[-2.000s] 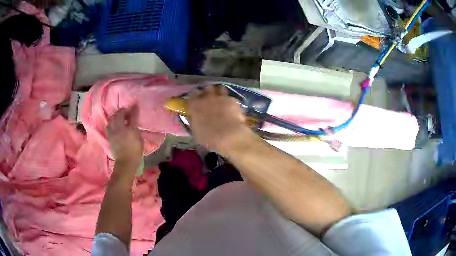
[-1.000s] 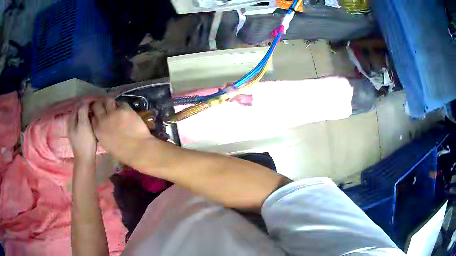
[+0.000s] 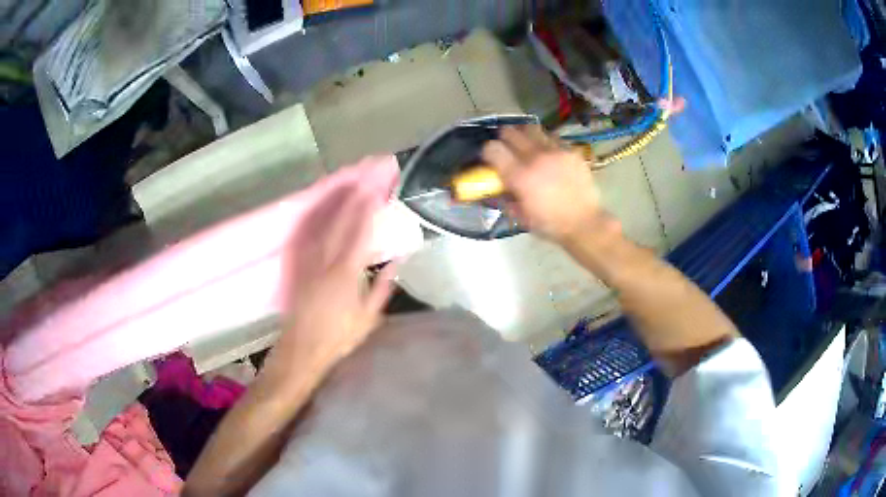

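A pink garment piece lies stretched along the narrow board, running from lower left up to the middle, with glare on it. My left hand is blurred and lies over the cloth near the board's right end; its grip cannot be told. My right hand is closed on the yellow handle of the steam iron. The iron is just past the board's right end, its dark plate over the floor area. The board itself is hidden inside the cloth.
Blue hose and yellow line run right from the iron. A blue cover hangs at upper right. Blue crates stand at right. The iron rest is upper left. Pink cloth and magenta cloth lie lower left.
The view has swung right. My right hand and the iron have moved from the cloth's left part to beyond the board's right end. My left hand has moved right along the cloth.
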